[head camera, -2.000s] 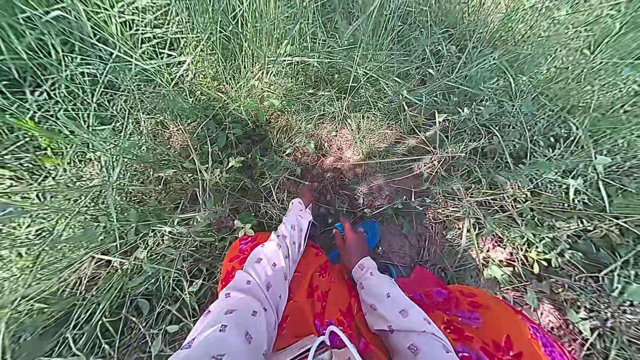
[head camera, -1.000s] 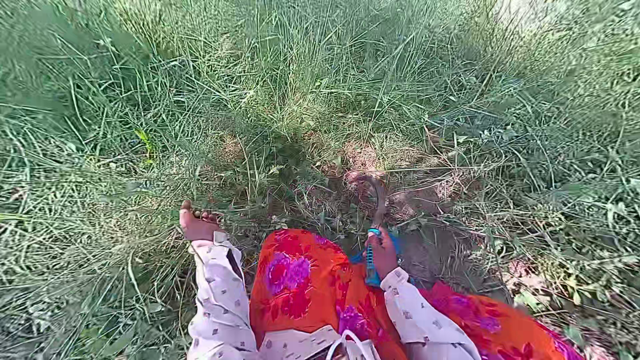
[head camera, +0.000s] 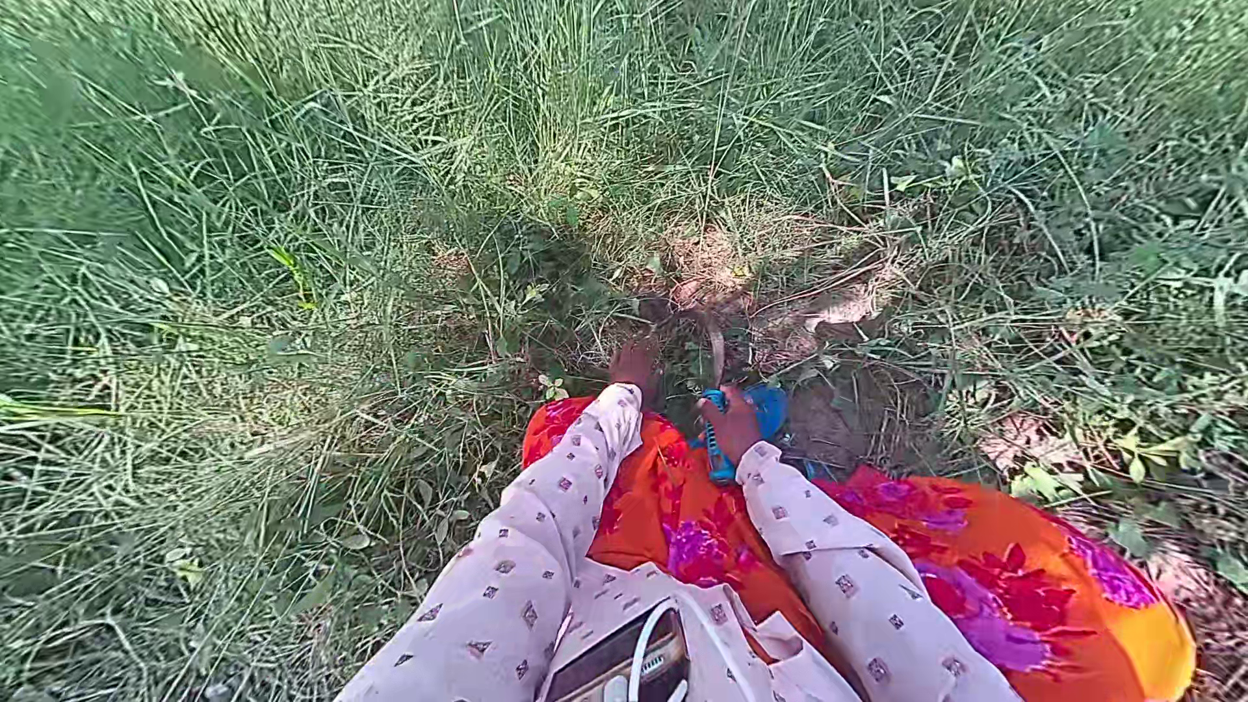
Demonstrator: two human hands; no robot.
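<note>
My right hand [head camera: 733, 421] is closed around the blue handle of a sickle [head camera: 717, 351], whose curved blade points away from me into the low grass. Just left of the blade, my left hand [head camera: 636, 363] reaches down to the short grass at the ground. Its fingers are in shade, and whether they grip any stems cannot be made out. Behind my right hand a blue shoe [head camera: 770, 409] shows beside the orange floral cloth [head camera: 702, 526] over my legs.
Tall green grass [head camera: 546, 117] stands ahead and to the left. Bare soil with dry stalks [head camera: 838, 414] lies right of the blue shoe. Leafy weeds [head camera: 1141, 453] grow at the right. A device with a white cable [head camera: 648, 653] rests at my lap.
My left hand has moved from the grass at the left, where it was palm up with small bits on it, to beside the sickle blade. My right hand still holds the sickle.
</note>
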